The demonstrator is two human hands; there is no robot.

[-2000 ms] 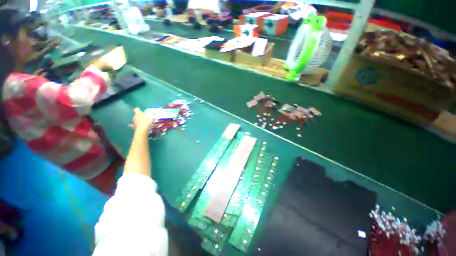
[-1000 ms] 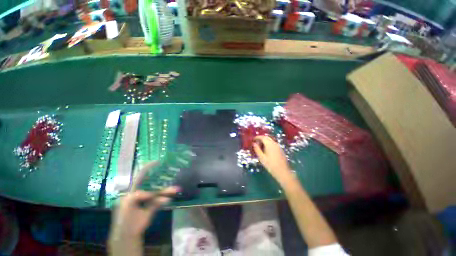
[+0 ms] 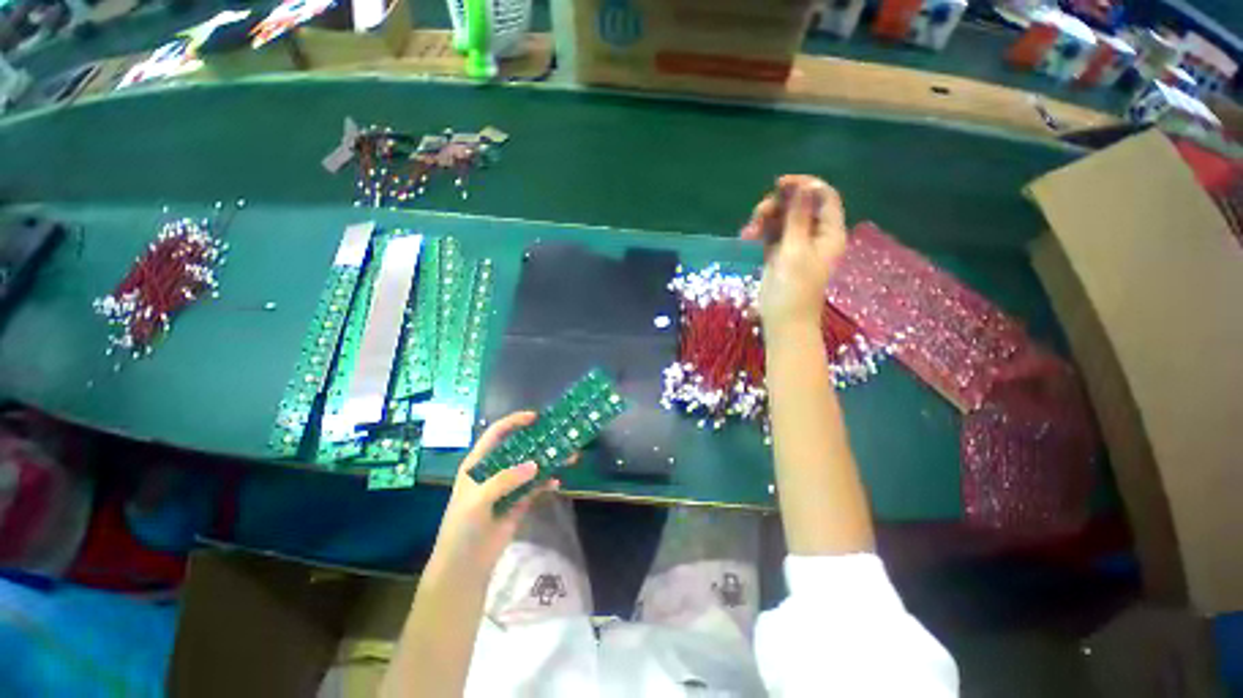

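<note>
My left hand [image 3: 498,471] grips a short green PCB panel strip [image 3: 566,420] by its lower left end, tilted over the front part of the black sheet [image 3: 579,307]. My right hand [image 3: 804,225] is raised above the back of the large loose cable pile [image 3: 723,344], with fingers curled together; whether it holds a cable cannot be told. The pile is red with white tips and lies right of the black sheet. Stacked PCB strips [image 3: 440,327] lie fanned left of the sheet, with a pale grey strip [image 3: 382,334] on them.
Red bubble wrap [image 3: 927,321] lies right of the cables, beside an open brown carton [image 3: 1145,314]. A smaller cable pile [image 3: 164,284] is at the far left. Boards with red wires [image 3: 409,157] lie beyond the strips. A carton [image 3: 682,41] and a green fan base [image 3: 480,41] stand at the back.
My right hand has lifted from the cable pile and moved up and away from me. My left hand has moved right with the green strip, now over the black sheet. The view has tilted down.
</note>
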